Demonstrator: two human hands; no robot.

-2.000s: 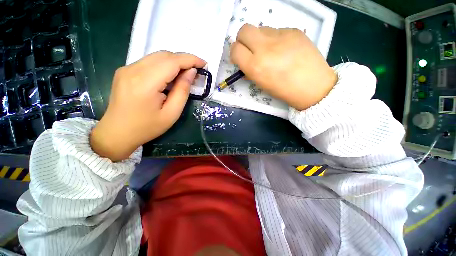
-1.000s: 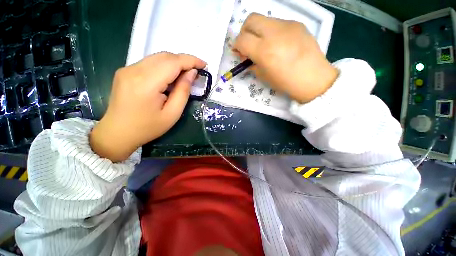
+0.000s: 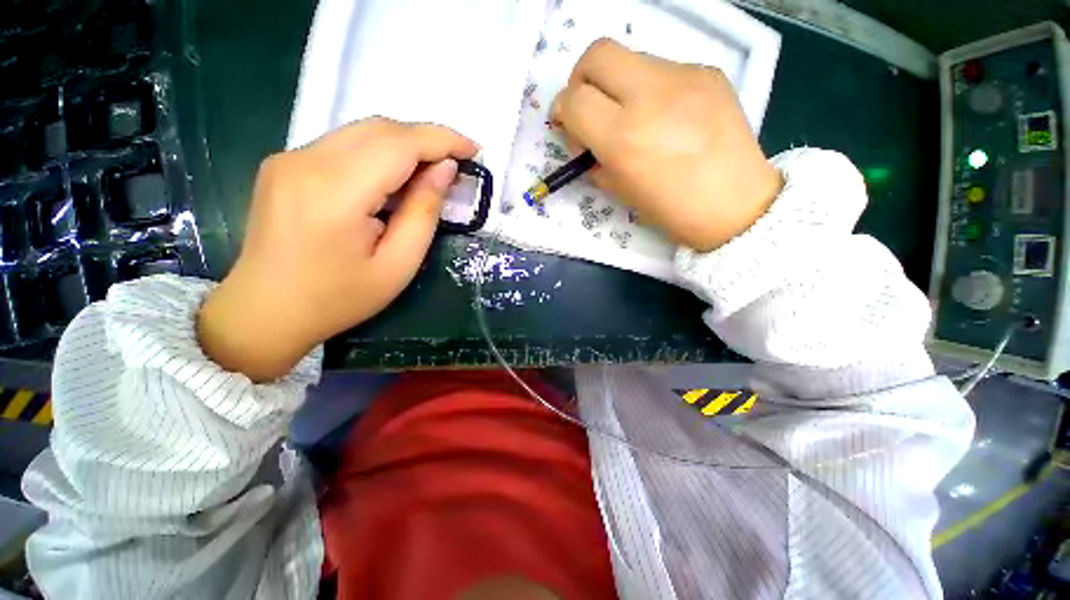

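My left hand (image 3: pixel 340 234) is closed on a black rounded-square watch frame (image 3: pixel 480 197), thumb and finger on its left side. My right hand (image 3: pixel 663 141) holds a slim black pen (image 3: pixel 568 174) with a brass and blue end. The pen points down-left and its tip is over the right part of the white tray (image 3: pixel 413 59), apart from the frame. Small grey parts (image 3: pixel 593 215) lie scattered in that part of the tray. Whether the tip carries a part is too small to tell.
A clear blister tray (image 3: pixel 82 176) lies at the left. White flakes (image 3: pixel 499 272) lie on the green mat (image 3: pixel 399 314) below the tray. A thin clear hose (image 3: pixel 498 352) loops over my lap toward the control box (image 3: pixel 997 193) at the right. Yellow-black tape (image 3: pixel 718 402) shows on the floor.
My right hand moved up slightly, then back down a little, and the pen tip is now farther from the frame. My left hand keeps its hold. The view has shifted slightly.
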